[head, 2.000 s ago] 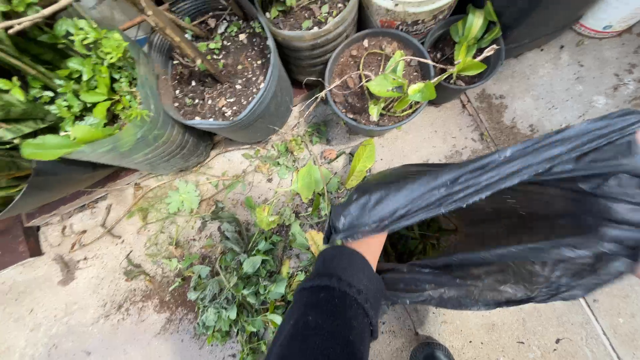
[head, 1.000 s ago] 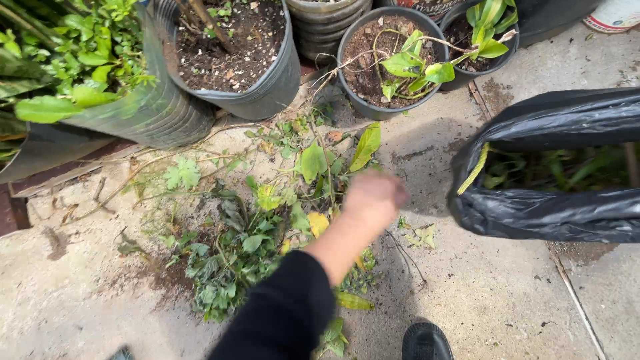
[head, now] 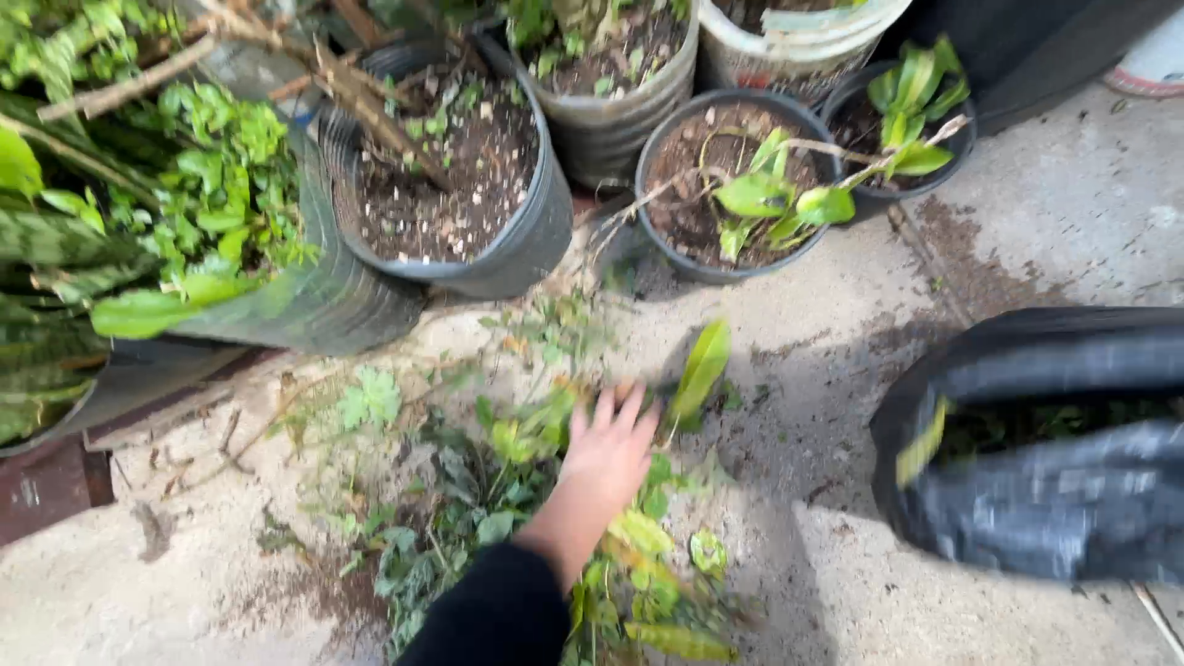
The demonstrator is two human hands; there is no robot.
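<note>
My left hand (head: 606,444), in a black sleeve, reaches over a pile of cut leaves and weeds (head: 462,518) on the concrete ground. Its fingers are spread and touch or hover just over the greenery; nothing is seen gripped. Just right of the fingertips a long yellow-green leaf (head: 703,365) stands up. At the right edge is a black plastic bag (head: 1017,527), its mouth showing leafy clippings (head: 1036,430) inside and a yellowish leaf (head: 922,444) on its rim. My right hand is not in view.
Along the top stand a large black pot with soil and woody stems (head: 555,222), a smaller pot with a leafy plant (head: 652,245), a small pot (head: 962,166) and a worn white bucket (head: 786,46). Leafy planters (head: 342,305) fill the upper left. Loose twigs (head: 231,444) lie left.
My left hand was inside the mouth of the black bag, then came back left over the pile, where its fingers are now spread. The bag has moved right and lower from the pile.
</note>
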